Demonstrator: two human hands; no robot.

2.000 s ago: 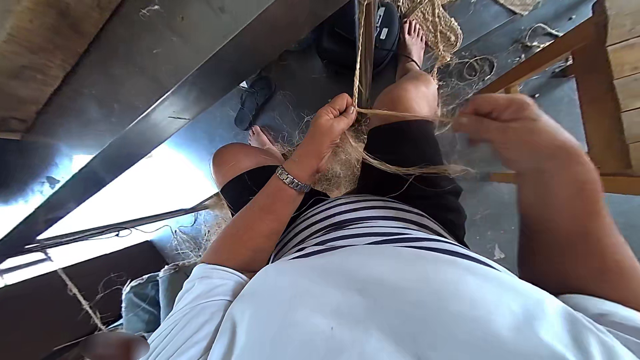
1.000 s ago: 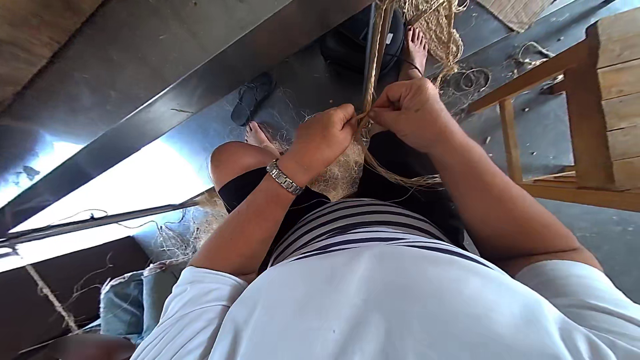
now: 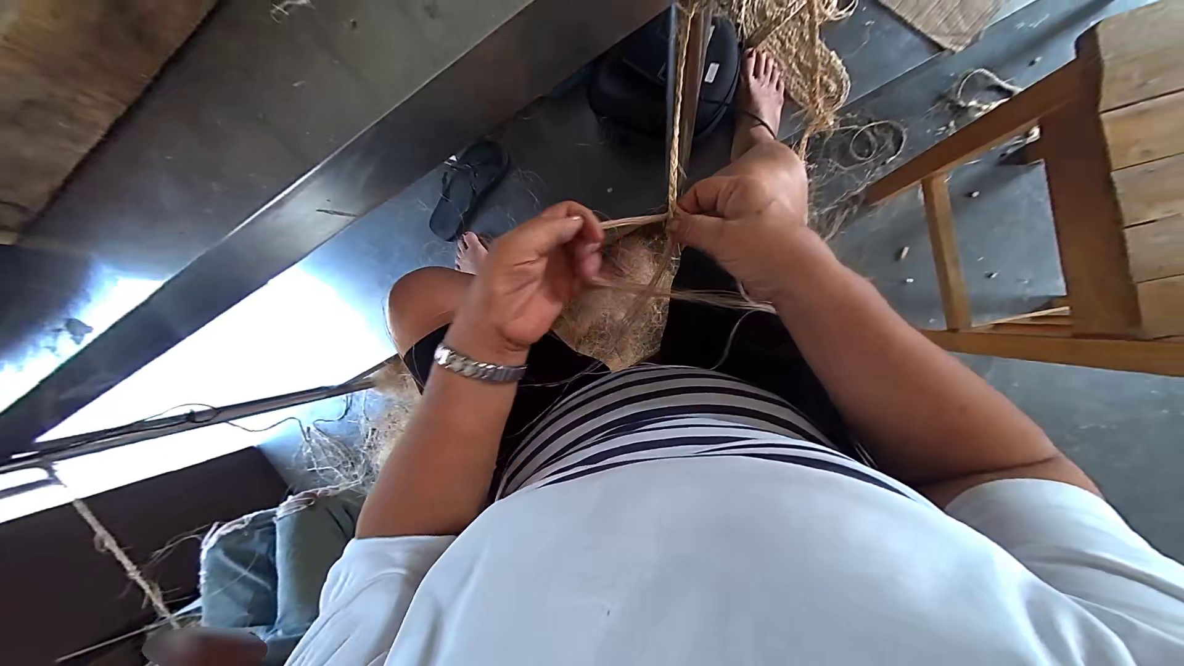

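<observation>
A braided natural-fibre cord point(image 3: 678, 129) hangs down beside a metal bar, and its lower end is at my right hand point(image 3: 745, 227). Thumb and fingers of that hand pinch the cord where loose strands branch off. My left hand point(image 3: 536, 277), with a metal watch band on the wrist, holds a strand point(image 3: 634, 222) drawn out to the left between curled fingers. Another bundle of loose fibres point(image 3: 712, 297) runs below both hands toward the right. Under them, a mat of tangled fibre point(image 3: 615, 324) lies between my knees.
A metal beam point(image 3: 305, 194) crosses the upper left. At right stands a wooden slatted stool or bench point(image 3: 1078, 203). On the floor are a black sandal point(image 3: 470, 188), a dark bag point(image 3: 647, 83) and coiled fibre point(image 3: 869, 143). Woven fibre point(image 3: 805, 65) lies by my foot.
Two seconds ago my right hand was out to the right, pulling a strand; it then came in to the cord. Since one second ago my left hand has moved left, drawing a strand away.
</observation>
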